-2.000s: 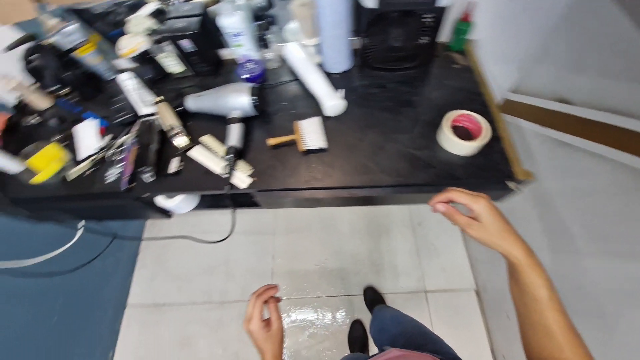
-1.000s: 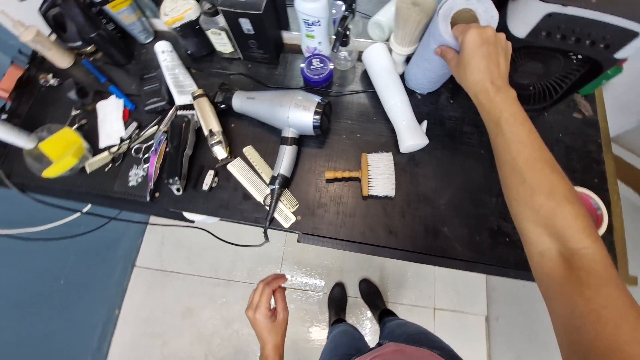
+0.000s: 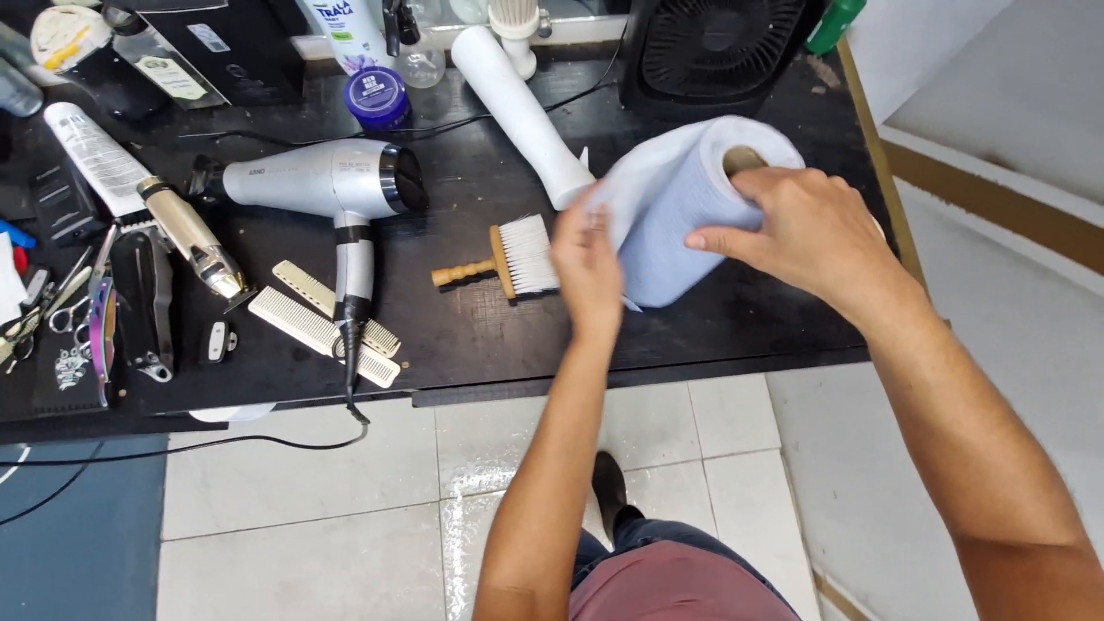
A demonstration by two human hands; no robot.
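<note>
A large light-blue paper roll [image 3: 681,228] stands tilted at the right part of the black countertop [image 3: 483,345]. My right hand [image 3: 789,220] grips its top end, with the fingers at the cardboard core and the thumb along its side. My left hand [image 3: 591,267], slightly blurred, is at the loose sheet on the roll's left side; whether its fingers pinch the sheet I cannot tell. Just left of that hand lies a neck brush [image 3: 517,259] with a wooden handle and white bristles, its right end partly hidden. A white bottle-shaped container [image 3: 522,116] lies behind the brush.
A silver hair dryer [image 3: 302,181] lies left of the brush, its cord hanging over the edge. Near it are pale combs [image 3: 302,319], a gold trimmer [image 3: 190,237], a black clipper [image 3: 142,297] and scissors [image 3: 69,319]. A black fan [image 3: 720,47] and a purple jar [image 3: 377,97] stand behind.
My right hand has brought the roll from the back of the counter closer to the front. My left hand has risen from over the floor to the roll's side, where a sheet now hangs loose.
</note>
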